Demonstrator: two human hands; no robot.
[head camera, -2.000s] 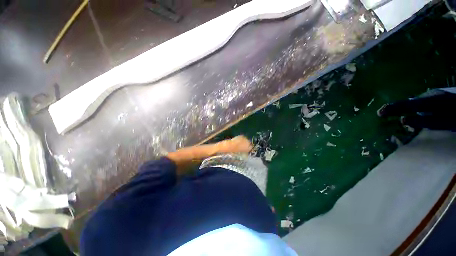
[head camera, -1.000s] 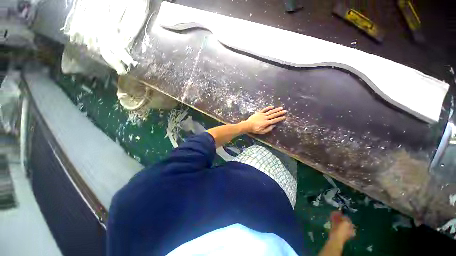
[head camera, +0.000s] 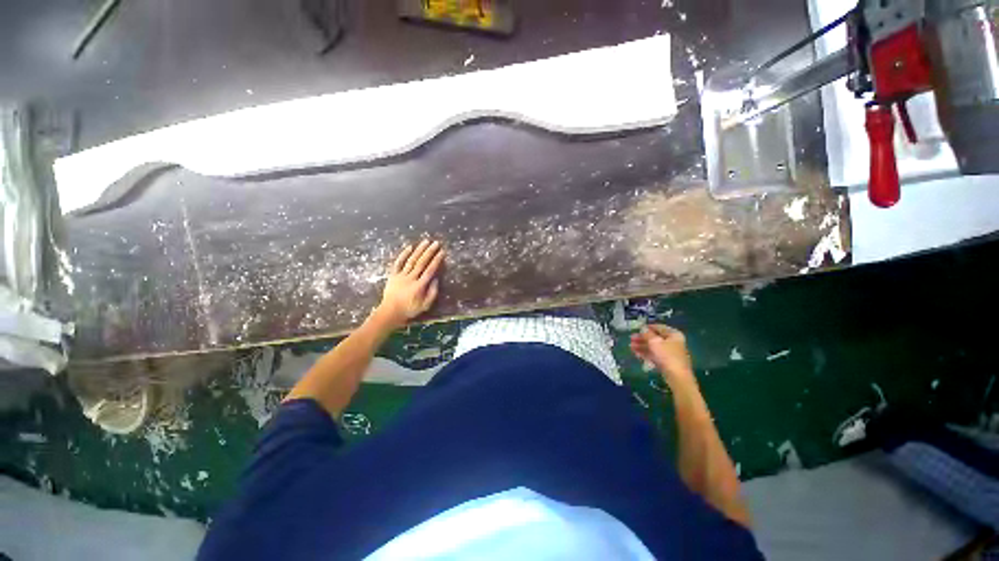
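Note:
A long white fabric stack with a wavy front edge lies along the dark table. My left hand rests on the tabletop near its front edge, palm down with the fingers slightly apart and nothing in it. It does not touch the stack. My right hand hangs in front of the table edge, over the green floor. Its fingers are curled, and I cannot tell whether anything is in it.
A metal clamp or machine part with a red handle stands at the right end. A yellow-and-black tool lies beyond the stack. White fabric pieces lie at the far left. A round tub and scraps are on the floor.
The view has turned toward the table's right end, bringing the red-handled part into view. My left hand is still flat on the tabletop. My right hand has come up closer to the table edge.

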